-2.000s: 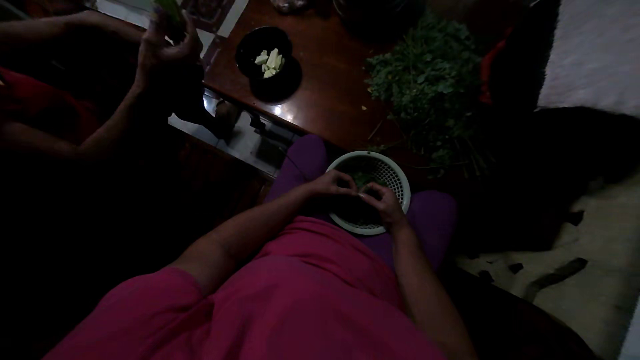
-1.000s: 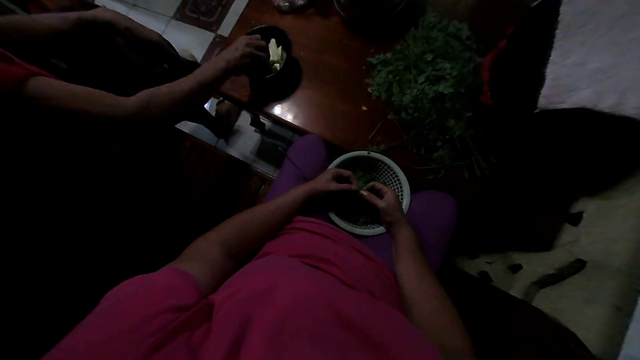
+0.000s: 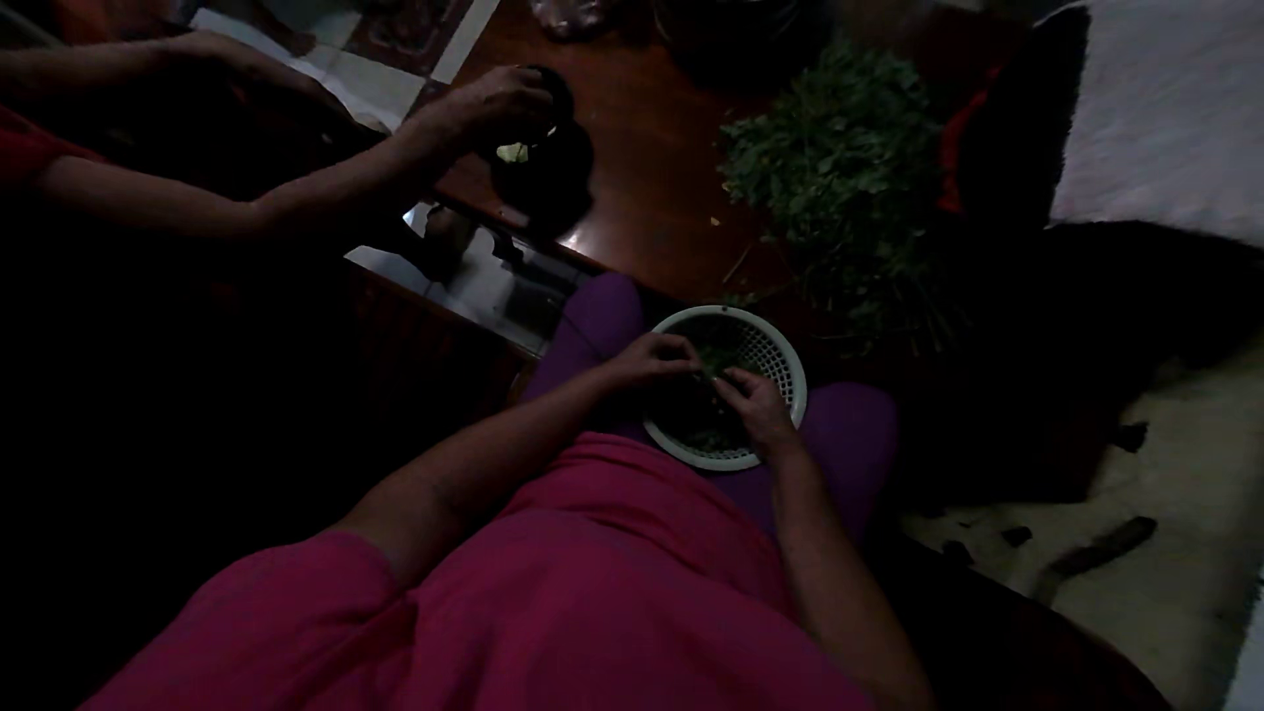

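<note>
A pale round plastic colander [image 3: 790,370] sits on my lap between my knees, with dark green leaves [image 3: 713,434] inside. Over it, my left hand [image 3: 657,359] and my right hand [image 3: 755,400] are close together. Their fingertips pinch what looks like a small green sprig [image 3: 703,370] between them; dim light hides its exact shape. Beyond my right knee, a large bunch of leafy green herbs [image 3: 839,158] lies on the dark wooden table, its stems pointing towards me.
Another person's hand [image 3: 509,99] reaches over a dark bowl [image 3: 561,94] with pale pieces [image 3: 513,152] at the left of the wooden table [image 3: 642,188]. A clear bag [image 3: 568,15] lies at the far edge. White fluffy cloth [image 3: 1165,118] is at the right.
The other person's right hand has come from the upper left to the dark bowl, where it stays, now covering most of the pale pieces. My hands have barely moved over the colander.
</note>
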